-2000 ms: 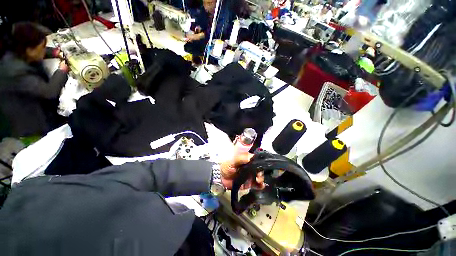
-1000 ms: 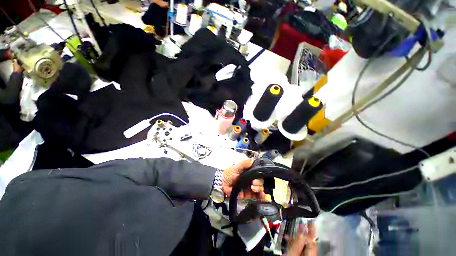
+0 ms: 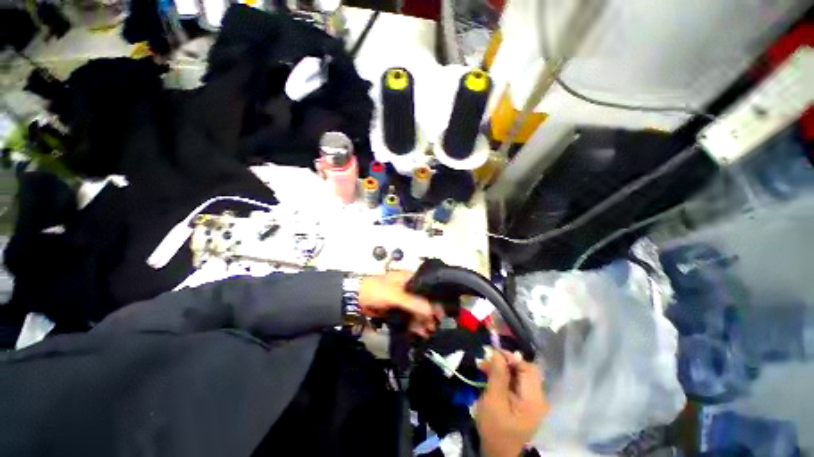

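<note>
A black looped band arches over the right end of the cream sewing machine. My left hand, with a watch at its wrist, is closed on the band's left side. My right hand comes up from the bottom edge. Its thumb and fingers are pinched together by the band's lower right end; whether they grip the band or a thin thing beside it is unclear. A red-and-white patch shows inside the loop. Black garment pieces lie heaped at the left.
Two black thread cones stand behind the machine, with a pink flask and several small spools in front. A clear plastic bag lies right of my hands. A white power strip and cables are at the upper right.
The view has swung down and right, closer to the machine end. My right hand, blurred at the bottom edge before, is now at the band's right end. My left hand still holds the band.
</note>
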